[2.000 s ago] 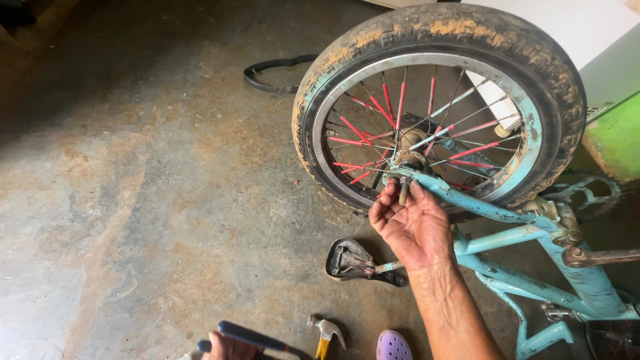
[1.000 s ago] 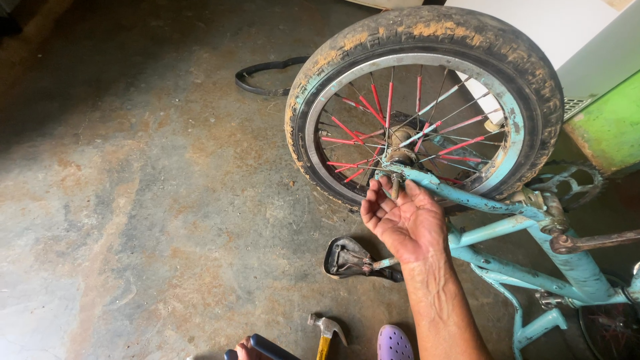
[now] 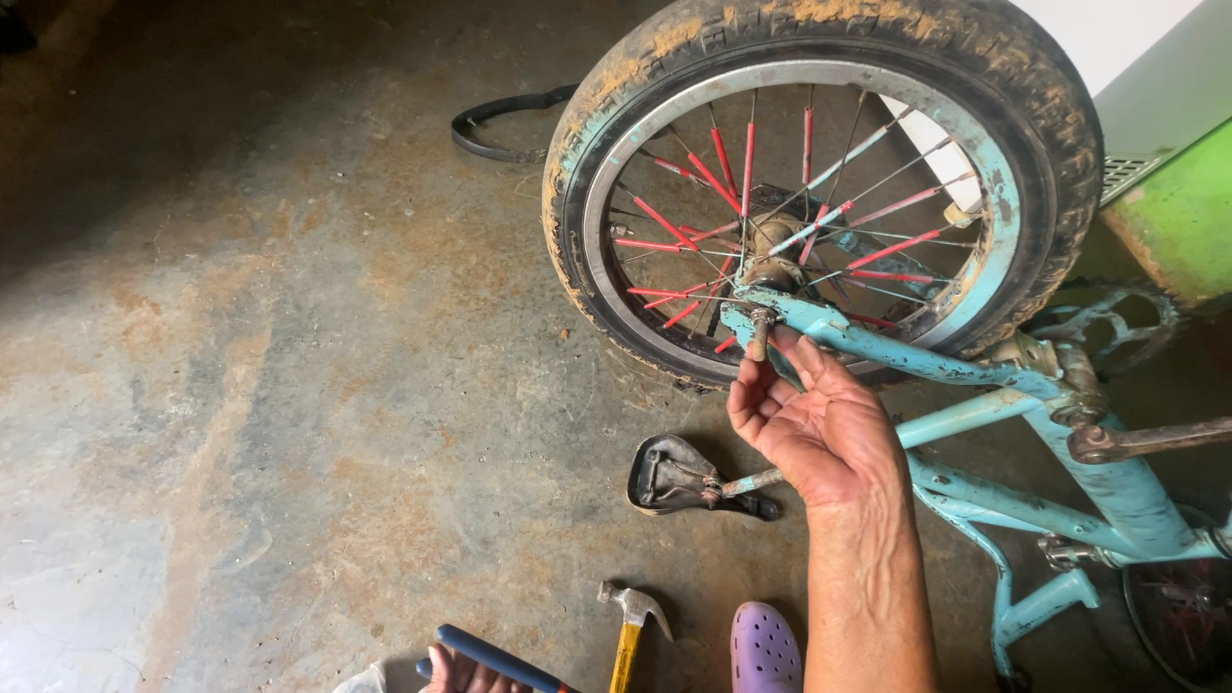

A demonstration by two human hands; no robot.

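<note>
An upside-down turquoise bicycle frame (image 3: 895,356) carries a muddy wheel (image 3: 837,67) with red spoke sleeves. My right hand (image 3: 808,414), palm up, has its fingertips at the end of the threaded axle (image 3: 760,337), just below the frame's dropout; whether they grip a nut there is hidden. At the bottom edge my left hand (image 3: 472,674) holds a tool by its blue handles (image 3: 500,657); the tool's head is out of view.
A claw hammer (image 3: 630,635) lies on the floor beside a purple clog (image 3: 765,645). The black saddle (image 3: 674,476) rests on the concrete. A black rubber loop (image 3: 500,125) lies behind the wheel's left side. A crank arm (image 3: 1155,440) sticks out at right.
My right hand stays at the axle end, its fingers slightly shifted. My left hand with the blue-handled tool remains low in view, lower than two seconds ago.
</note>
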